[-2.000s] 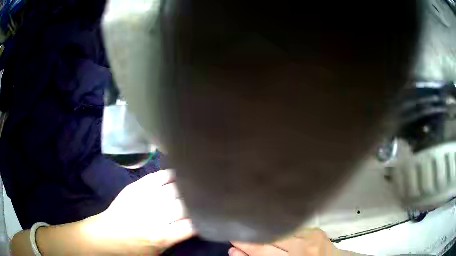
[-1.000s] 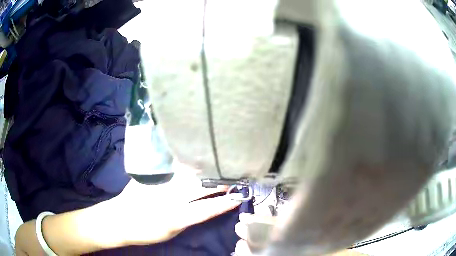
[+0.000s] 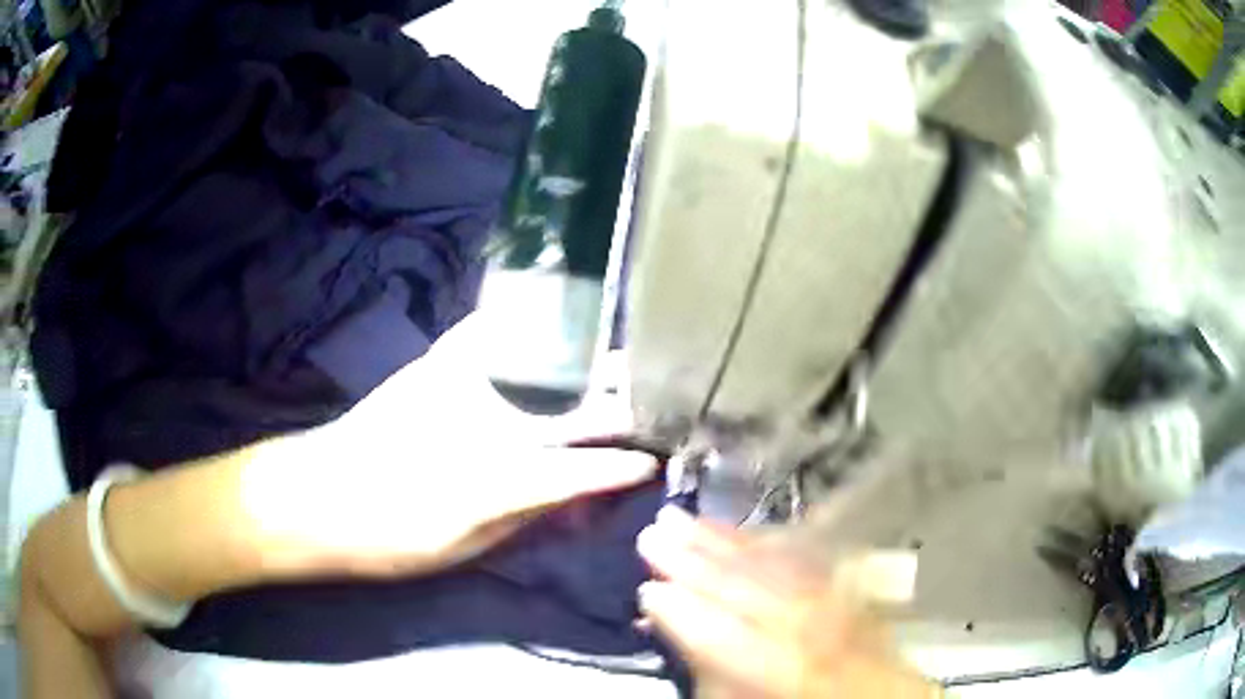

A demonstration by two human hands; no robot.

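Note:
A dark navy garment piece (image 3: pixel 232 232) lies bunched left of the sewing machine (image 3: pixel 819 219), with its near part under my hands. My left hand (image 3: pixel 451 458) lies flat on the cloth, fingers pointing right to the presser foot (image 3: pixel 685 471). My right hand (image 3: pixel 765 601) is at the cloth's right edge just in front of the presser foot, thumb and fingers together on a narrow dark strip (image 3: pixel 672 662) that runs down toward me. It is somewhat blurred. The needle tip and stitch line cannot be made out.
A dark green tube with a white lower band (image 3: pixel 574 164) hangs left of the machine head. Black-handled snips (image 3: pixel 1125 601) lie on the bed at the right, below a cream ribbed knob (image 3: pixel 1147 451). The white table edge (image 3: pixel 341 672) runs along the front.
The view has shifted back from the machine head, so the tube, needle area and snips show more fully. My right hand, mostly hidden before, is now visible at the cloth edge.

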